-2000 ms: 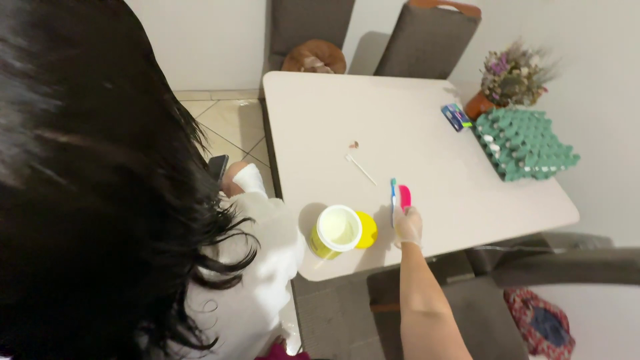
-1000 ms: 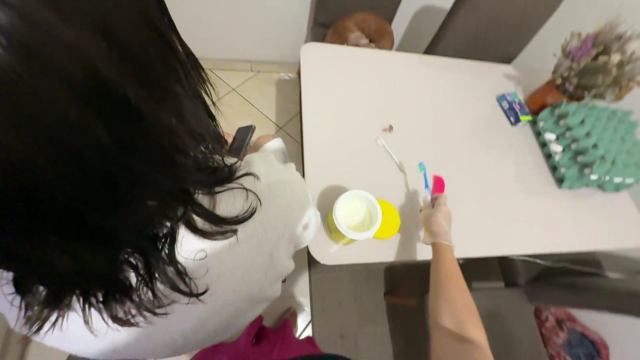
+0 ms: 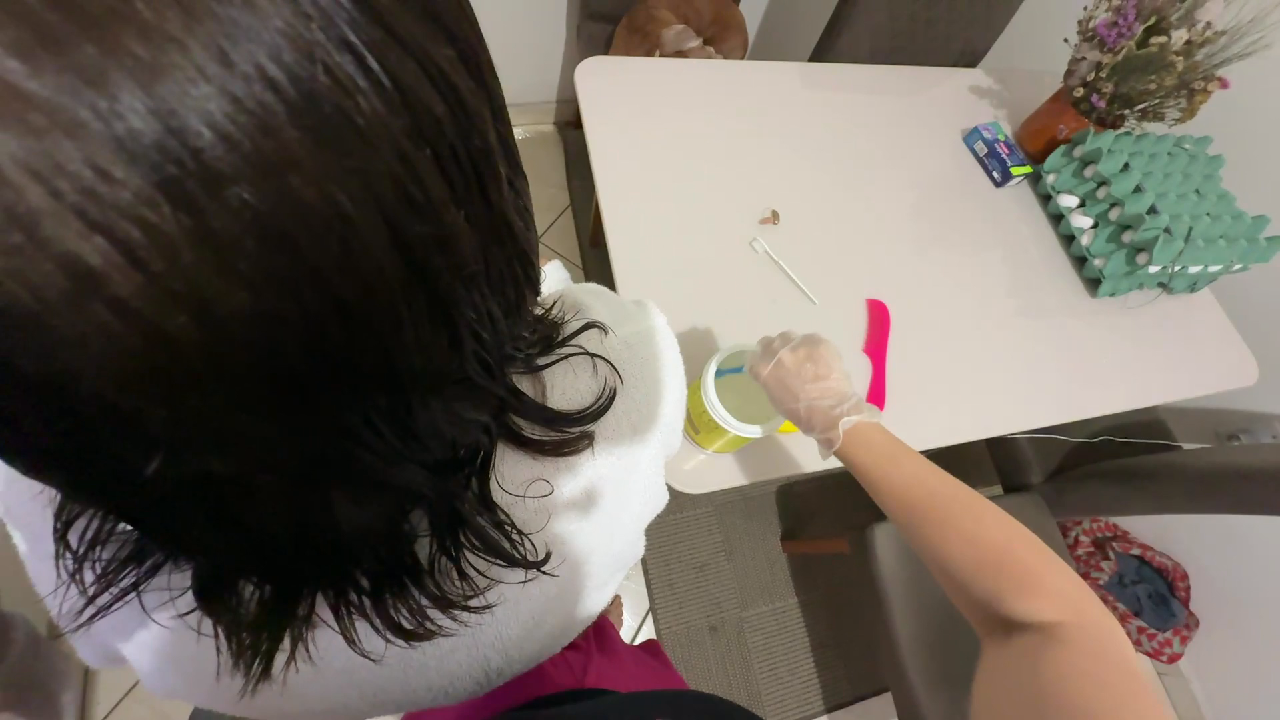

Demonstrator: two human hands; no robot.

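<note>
My right hand [image 3: 805, 380], in a clear plastic glove, is closed around a slim blue brush [image 3: 731, 371], mostly hidden by the fingers. Its visible blue part is inside the mouth of a white-rimmed yellow tub [image 3: 712, 415] of pale cream. Just right of the hand, a pink comb [image 3: 878, 345] lies on the table, with part of a yellow lid [image 3: 788, 427] below the hand. A seated person with long, damp dark hair [image 3: 300, 330] fills the left side, a white towel [image 3: 610, 480] over the shoulders. My left hand is not in view.
On the pale table [image 3: 850, 130] lie a thin white brush [image 3: 785, 271], a small brown item [image 3: 769, 217] and a small box [image 3: 998, 155]. Green egg trays [image 3: 1150, 215] and a pot of dried flowers [image 3: 1065, 122] stand right. Chairs [image 3: 920, 600] flank the table.
My right hand has moved left from beside the comb to the tub. The blue brush, earlier by the comb, is now in my hand at the tub's mouth, while the comb lies free on the table.
</note>
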